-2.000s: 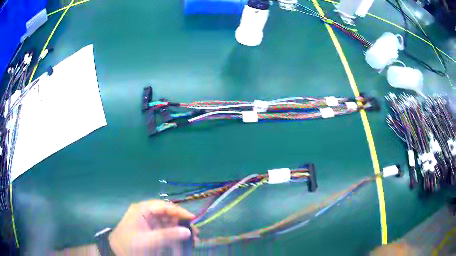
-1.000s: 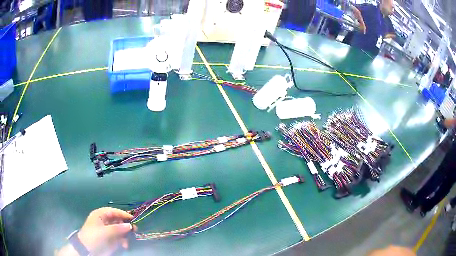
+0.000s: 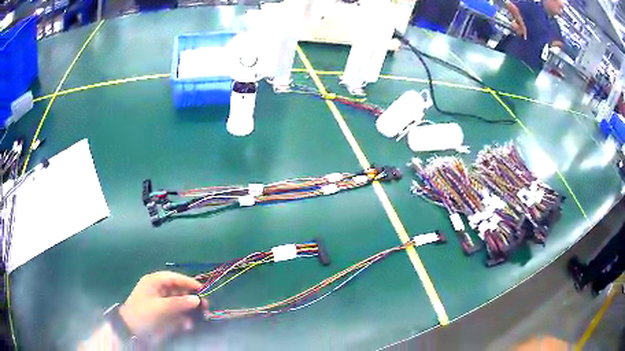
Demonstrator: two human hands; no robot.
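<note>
My left hand [image 3: 161, 301], with a dark wristband, holds the left end of a wire harness at the lower left; its fingers mostly hide the black connector housing. A shorter wire bundle [image 3: 233, 269] runs from it to a wide black connector [image 3: 322, 252], with a white label [image 3: 284, 252]. A longer bundle [image 3: 329, 282] runs right across the yellow line to a small dark connector [image 3: 440, 237]. A few loose wire ends stick out above my hand. My right hand [image 3: 545, 345] is only a blurred skin-coloured patch at the bottom edge; what it does cannot be told.
Another labelled harness [image 3: 295, 190] lies farther up. Dense wire bundles [image 3: 480, 206] lie right. A white sheet [image 3: 62, 199] lies left. A blue bin [image 3: 202, 89], white fan [image 3: 241, 113], white translucent objects [image 3: 435, 137] and black cable stand beyond. A person [image 3: 538, 31] is at the back right.
The view has tilted up from the close bench view, showing the bench's far side and right edge. My left hand keeps its hold on the harness end.
</note>
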